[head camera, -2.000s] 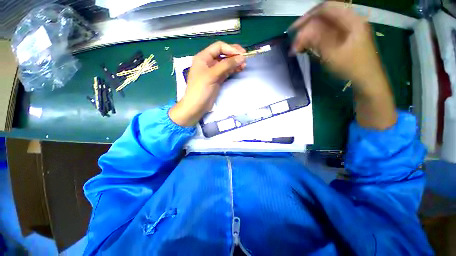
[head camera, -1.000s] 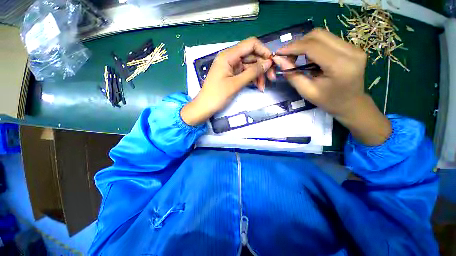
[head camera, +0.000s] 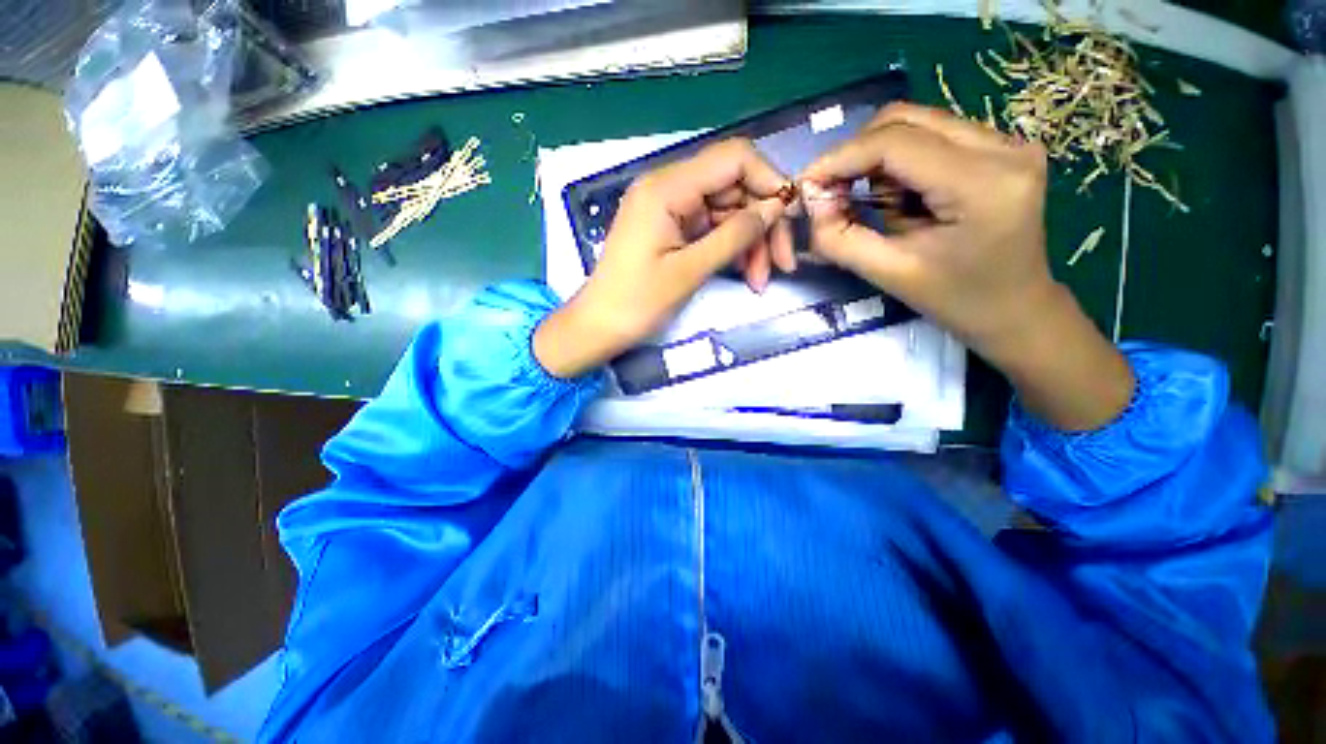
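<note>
The tablet back housing (head camera: 662, 365) lies tilted on white sheets (head camera: 938, 381), black-rimmed, with white patches along its near edge and camera holes at its left corner. My left hand (head camera: 662, 240) and my right hand (head camera: 945, 218) meet above the housing. Their fingertips pinch a small brownish strip part (head camera: 790, 192) between them. A thin piece also shows at my right fingertips, too blurred to name. A slim dark pointed tool (head camera: 865, 413) lies on the sheets in front of the housing.
Peeled backing slivers (head camera: 1083, 102) lie in a loose heap at the right. Tan sticks (head camera: 436, 189) and black strips (head camera: 335, 262) lie at the left. A clear plastic bag (head camera: 146, 138) is at the upper left. A long light-edged tray (head camera: 582, 66) spans the back. A cardboard box (head camera: 131, 509) stands below left.
My right hand has come from the far right of the housing to meet my left hand. Since one second ago both hands have stayed together, with the fingertips slightly shifted.
</note>
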